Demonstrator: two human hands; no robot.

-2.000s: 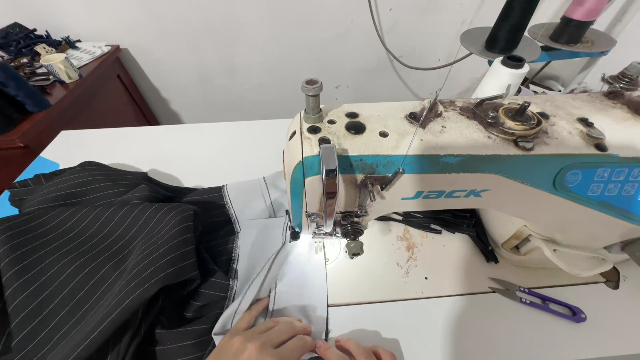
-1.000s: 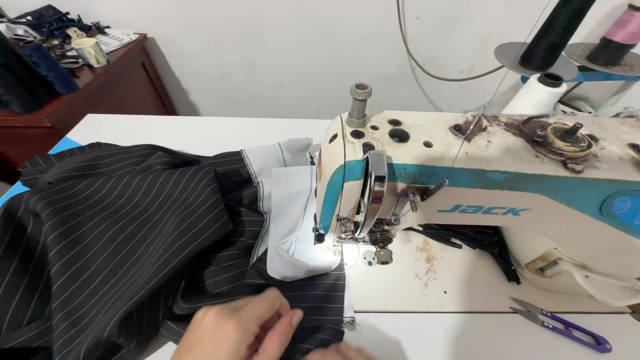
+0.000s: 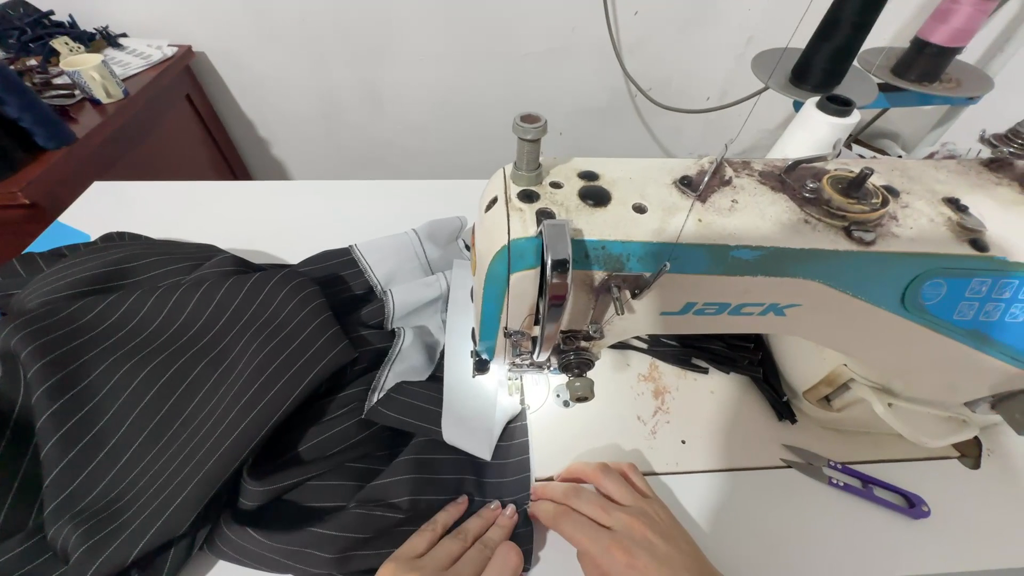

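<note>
Black pinstriped fabric (image 3: 184, 360) lies bunched on the left of the sewing table, its right edge running beneath the needle area of a Jack sewing machine (image 3: 720, 296). A light grey lining strip (image 3: 472, 408) rests on the fabric beside the lit presser foot, which is partly hidden. My left hand (image 3: 468, 540) presses flat on the pinstriped cloth near its right edge, fingers slightly apart. Touching that same edge from the right is my right hand (image 3: 612, 520), fingertips together at the cloth; whether they pinch it is unclear.
Purple thread snips (image 3: 872, 488) lie to the right of my right hand. Black strips (image 3: 712, 352) are heaped under the machine arm. Thread cones (image 3: 832, 48) stand behind the machine. A mug (image 3: 94, 78) sits on a dark red wooden cabinet (image 3: 160, 128) at the back left.
The pinstriped cloth now lies along the front of the needle area, where grey lining lay two seconds ago. My left hand, raised and curled a second ago, has flattened onto the cloth.
</note>
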